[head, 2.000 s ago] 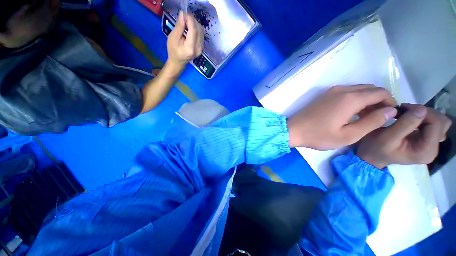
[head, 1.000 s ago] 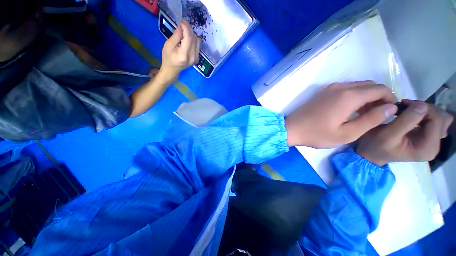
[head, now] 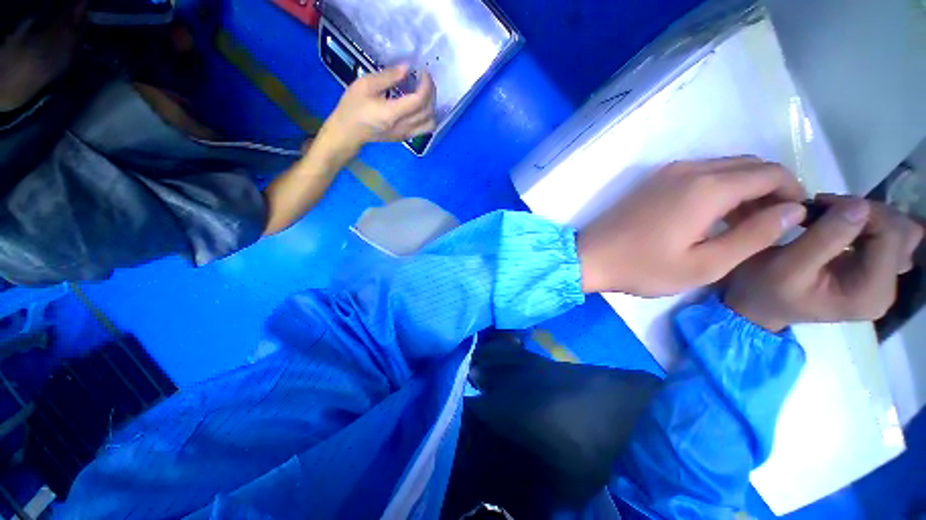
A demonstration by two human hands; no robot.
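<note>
My left hand (head: 690,229) is bare and comes from the left in a blue sleeve, its thumb and fingertips pinched together. My right hand (head: 828,266) is bare and meets it fingertip to fingertip, with fingers curled. A small dark part (head: 812,210) shows between the touching fingertips of both hands; most of it is hidden, so its shape cannot be told. The hands are above a large white carton (head: 822,406).
Another person's bare hand (head: 384,110) is over a silver scale pan (head: 447,51) on the blue floor, with a few dark specks on it. A red bin (head: 298,10) is beside it. A pale rounded object (head: 406,225) lies near my left sleeve. Black wire racking is at lower left.
The other person's hand has moved right over the pan and its fingers have opened. The heap of dark specks no longer shows on the pan. My hands have barely moved.
</note>
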